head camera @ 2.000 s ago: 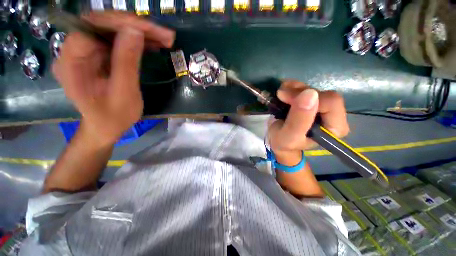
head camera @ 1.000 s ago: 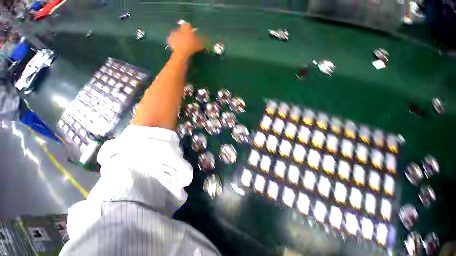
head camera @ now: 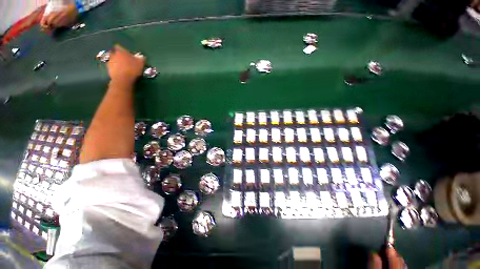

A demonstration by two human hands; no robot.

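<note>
My left hand (head camera: 125, 64) reaches far out over the green mat at the upper left. Its fingers are bent down; a silvery round assembly (head camera: 103, 55) lies at its left side and another (head camera: 150, 72) near its right. Blur hides whether the fingers hold anything. My right hand (head camera: 388, 259) is cut off by the bottom edge, closed on the soldering iron (head camera: 390, 234), whose thin metal barrel points up beside the battery tray's corner. The clear battery tray (head camera: 305, 211) holds rows of small white cells with amber ends. More round assemblies (head camera: 182, 158) lie left of it.
A second cell tray (head camera: 37, 173) is at the far left, partly behind my sleeve. More assemblies (head camera: 389, 173) and a round tan holder (head camera: 457, 198) are at the right. A small pale block (head camera: 306, 256) is at the bottom. Another person's hand (head camera: 59, 17) shows at the upper left.
The view has lifted from the near work area, then turned. My left hand has gone from beside the near disc to far out over the mat. My right hand now shows only at the bottom edge.
</note>
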